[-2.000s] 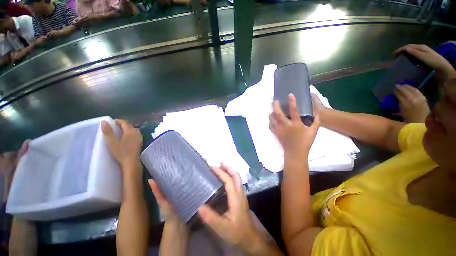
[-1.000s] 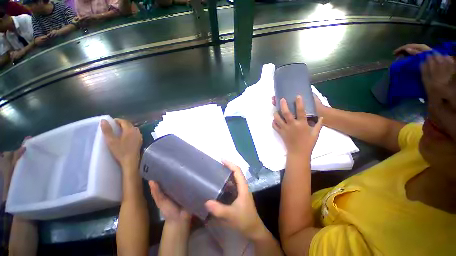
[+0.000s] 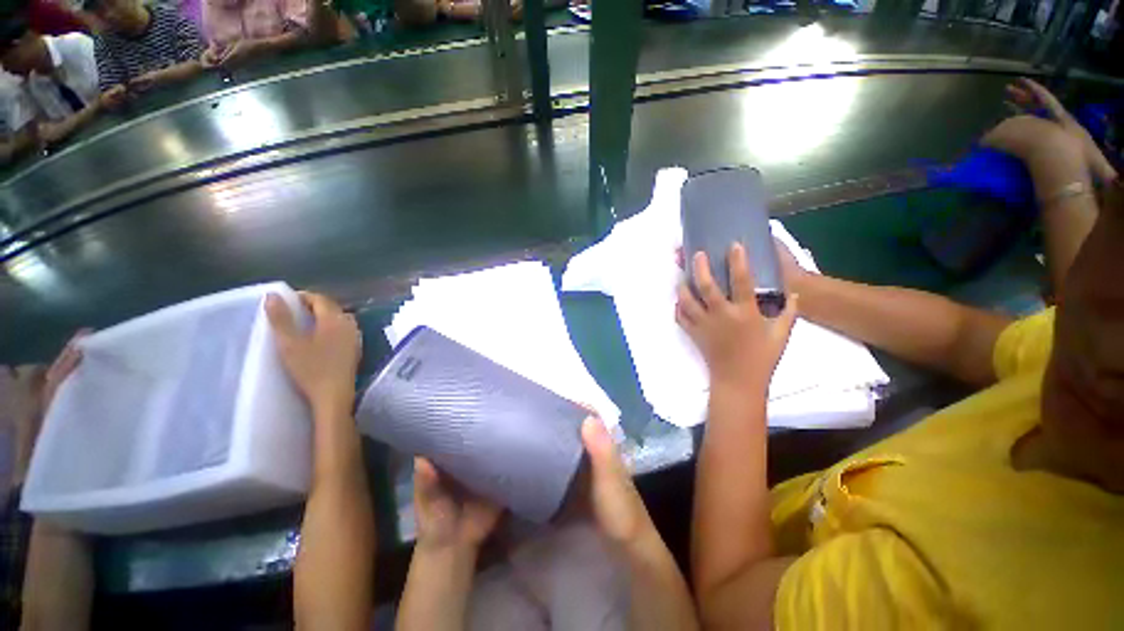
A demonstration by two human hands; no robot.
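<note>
A dark grey speaker (image 3: 475, 425) with a fine-ribbed surface is held tilted, its upper left end carrying a small badge. My left hand (image 3: 450, 512) supports it from below, near the middle of its lower edge. My right hand (image 3: 616, 487) grips its lower right end, thumb upward. Both hands are bare. The speaker is above the bench edge, in front of a fanned stack of white sheets (image 3: 505, 314). The underside of the speaker and most of my fingertips are hidden.
At left a neighbour's hands hold a white foam tray (image 3: 142, 419). At right a person in yellow holds another speaker (image 3: 727, 228) over a second white stack (image 3: 820, 401). Farther right are a blue cloth (image 3: 992, 173) and a hand. A conveyor (image 3: 407, 185) and green post (image 3: 611, 111) lie beyond.
The speaker in my hands has turned about its long axis and tilted, bringing the badge to its upper side. At far right, the neighbour's hand has lifted and the blue cloth has shifted.
</note>
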